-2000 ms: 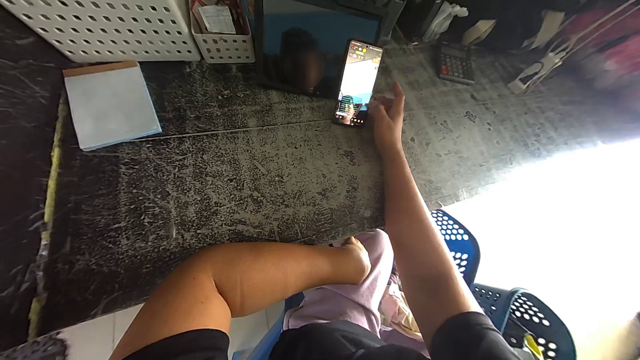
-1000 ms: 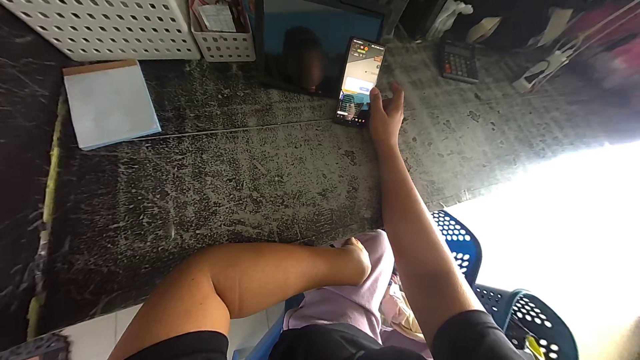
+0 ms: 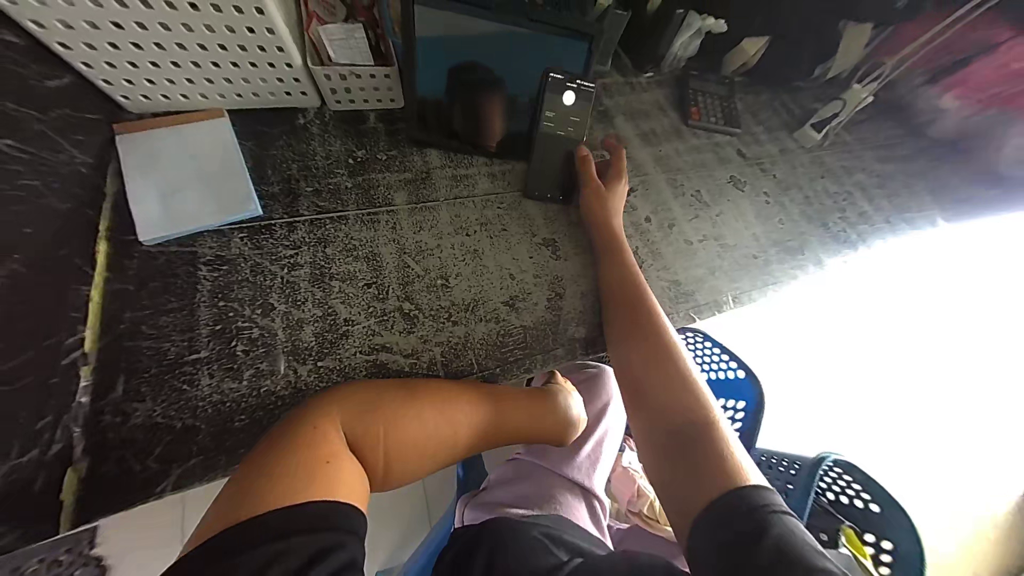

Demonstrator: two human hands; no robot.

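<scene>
A smartphone (image 3: 561, 136) with a lit, mostly dark screen stands tilted against the lower right part of a black-framed screen (image 3: 456, 80). My right hand (image 3: 602, 180) is at the phone's right edge, thumb by the edge and the other fingers curled beside it; whether it grips the phone cannot be told. My left hand (image 3: 565, 410) rests on my lilac-clothed leg (image 3: 552, 480) below the table's front edge. Its fingers are mostly hidden, so I cannot tell whether they hold anything.
On the worn black table (image 3: 416, 288), a notepad (image 3: 188, 176) lies at the left, with a white perforated basket (image 3: 184, 56) and a smaller one (image 3: 360, 86) behind. A calculator (image 3: 712, 104) and a white cabled device (image 3: 836, 116) lie at the right. Blue perforated baskets (image 3: 864, 496) stand below.
The phone's screen has gone from a bright, colourful picture to a mostly dark page with a white circle. My right hand's fingers have shifted slightly beside the phone; my left hand has stayed put.
</scene>
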